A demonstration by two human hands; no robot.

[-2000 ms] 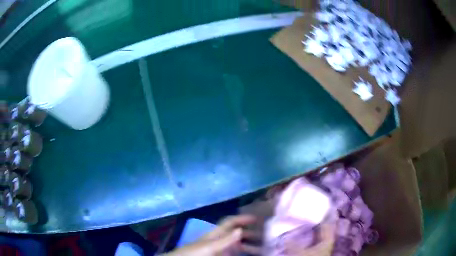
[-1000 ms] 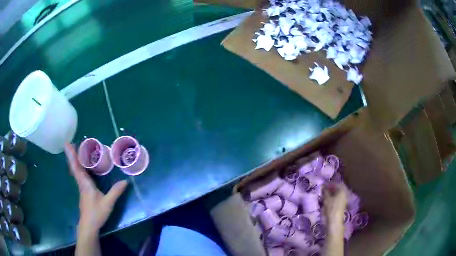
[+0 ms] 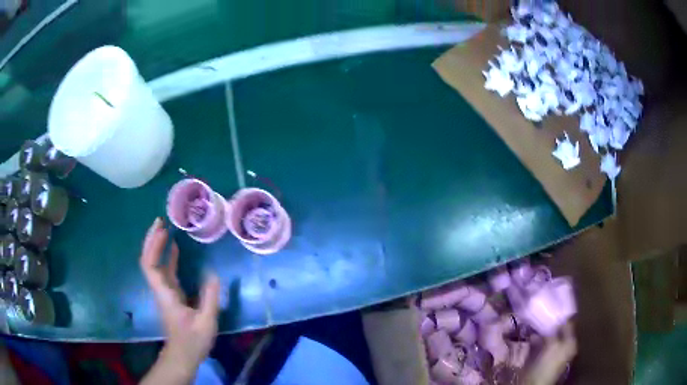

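Two pink fan housings (image 3: 197, 211) stand upright side by side on the green bench, mouths up. My left hand (image 3: 181, 293) is just below them, over the bench's near edge, fingers apart and empty. My right hand (image 3: 554, 353) is over the carton of housings at the lower right, with a blurred pink housing (image 3: 550, 304) at its fingertips. The hand hides part of the jumbled housings below. The white tub (image 3: 113, 120) stands at the left with a thin green stick in it.
Fitted housings (image 3: 32, 225) stand grouped at the far left. White fan wheels (image 3: 569, 75) lie piled on a cardboard flap (image 3: 512, 128) at the upper right. The carton's brown wall (image 3: 603, 278) is at the right. A pale strip (image 3: 316, 51) crosses behind the green bench (image 3: 361, 173).
Two seconds ago no pink housings stood on the bench. Since one second ago my right hand has raised a housing from the pile. The view has shifted; my left hand remains empty.
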